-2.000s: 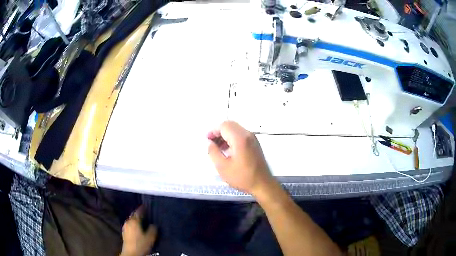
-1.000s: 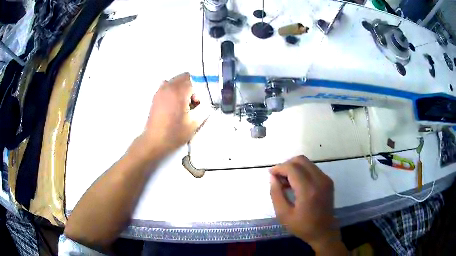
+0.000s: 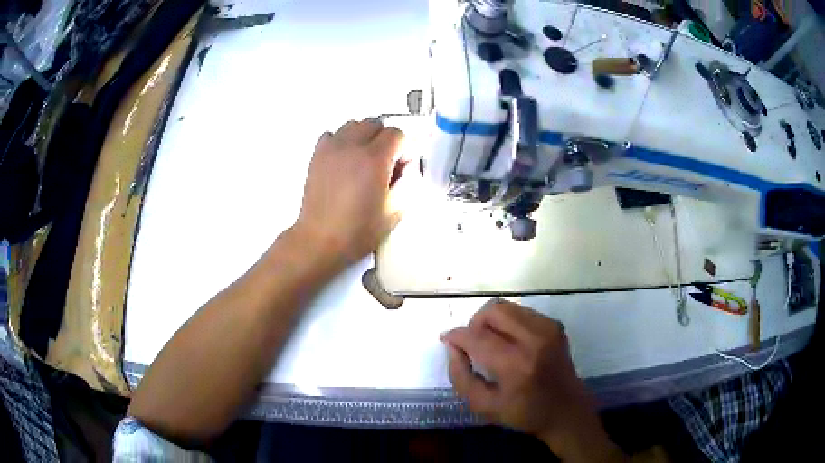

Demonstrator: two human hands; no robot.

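The white sewing machine point(image 3: 597, 136) with a blue stripe stands at centre and right; its needle area point(image 3: 484, 192) is partly in glare. My left hand point(image 3: 355, 190) is at the left side of the machine head, fingers bent, beside the needle area; its fingertips are partly hidden, so whether it holds thread cannot be told. My right hand point(image 3: 507, 362) is over the front of the table below the machine bed, fingers curled with thumb and forefinger close together. No held thing can be made out in it.
Snips point(image 3: 721, 299) and a wooden-handled tool point(image 3: 753, 316) lie at the right. A dark pad point(image 3: 643, 198) is behind the bed. Brown cardboard point(image 3: 99, 244) with black strips point(image 3: 59, 226) is at left. Plaid cloth point(image 3: 737, 407) hangs at front right. Ruler tape point(image 3: 362, 411) lines the front edge.
My left hand has come up from below the table edge to the machine head. My right hand has moved right and lower. The view has moved closer to the machine.
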